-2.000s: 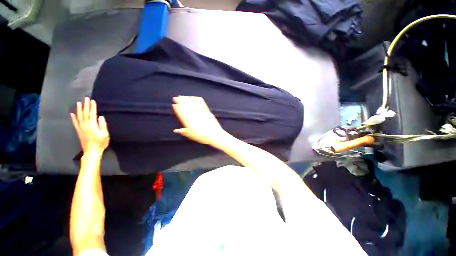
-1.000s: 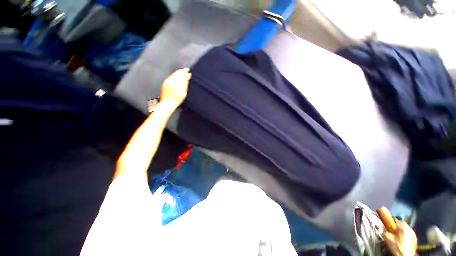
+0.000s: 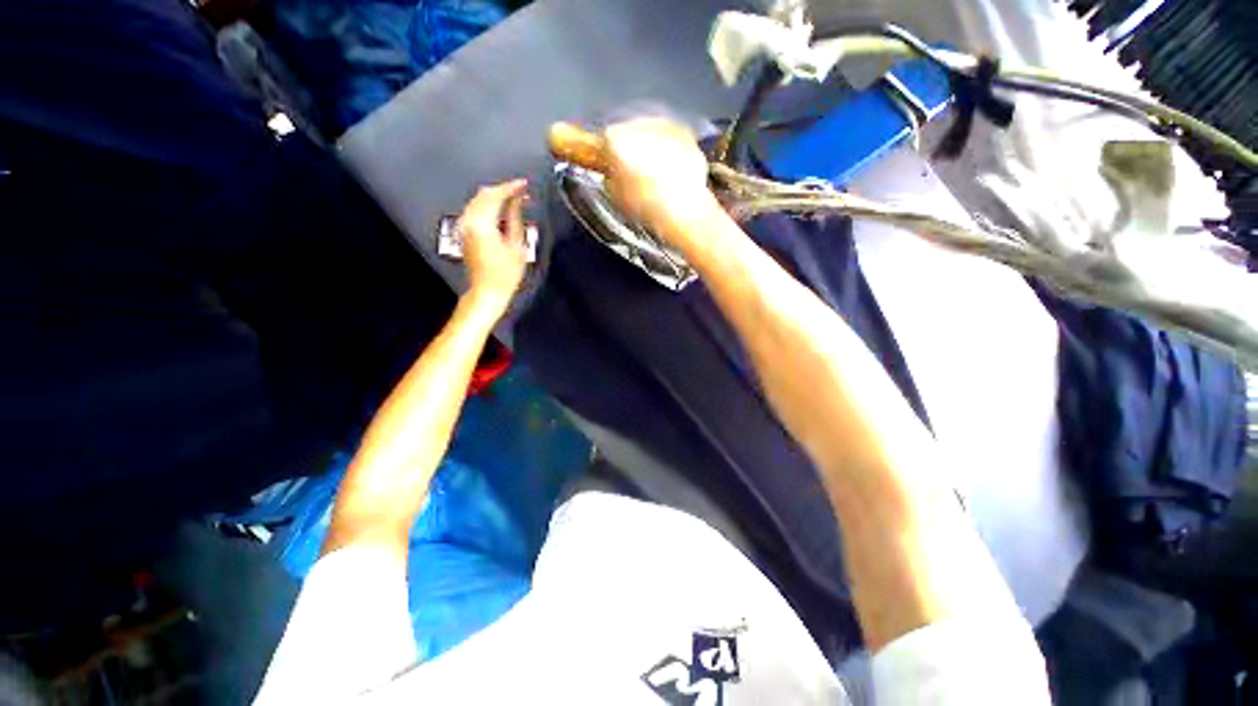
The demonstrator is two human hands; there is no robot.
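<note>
The dark navy garment (image 3: pixel 690 372) lies over the middle of the grey pressing table (image 3: pixel 428 138). My right hand (image 3: pixel 655 166) holds the steam iron (image 3: pixel 621 235) by its orange-brown handle, at the garment's upper left end. My right forearm crosses above the garment and hides part of it. My left hand (image 3: pixel 494 241) is at the table's left edge, fingers bent, over a small flat item with pale ends (image 3: pixel 450 237). The hand covers most of that item, so whether it is gripped is unclear.
Steam hose and cord (image 3: pixel 952 235) run from the iron to the upper right, above the blue arm (image 3: pixel 862 131). A navy garment pile (image 3: pixel 1152 428) is at right, a large dark heap (image 3: pixel 152 276) at left. Blue plastic (image 3: pixel 462 552) and a red strip (image 3: pixel 490 370) show below the table edge.
My right hand has brought the iron from the table's right end to the garment's left end, trailing the hose. My left hand has left the garment's edge. The view has turned left.
</note>
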